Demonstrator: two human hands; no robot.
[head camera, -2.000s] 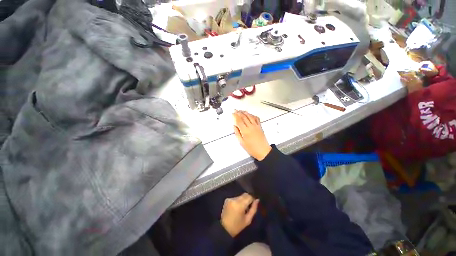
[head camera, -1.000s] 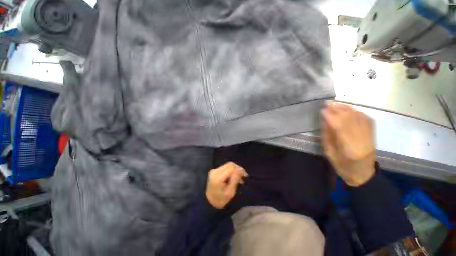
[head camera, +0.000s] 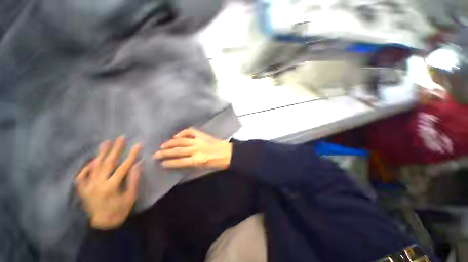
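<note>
The large mottled grey jacket (head camera: 154, 87) covers the left part of the view and hangs over the table's front edge. Its plain hem rib (head camera: 222, 123) runs slantwise along the near edge. My left hand (head camera: 109, 185) lies on the fabric, palm down, with its fingers apart. My right hand (head camera: 193, 150) rests flat on the jacket at the hem rib, fingers slightly spread. Neither hand visibly grips the cloth. The frame is blurred.
The white sewing machine (head camera: 354, 23) stands at the upper right, on the white table (head camera: 303, 116). A person in a red top (head camera: 441, 125) is at the far right. A blue edge (head camera: 341, 149) shows below the table.
Both hands have moved onto the jacket; my left hand was over my lap and my right at the hem's right end. My left fingers have spread. The view has swung right.
</note>
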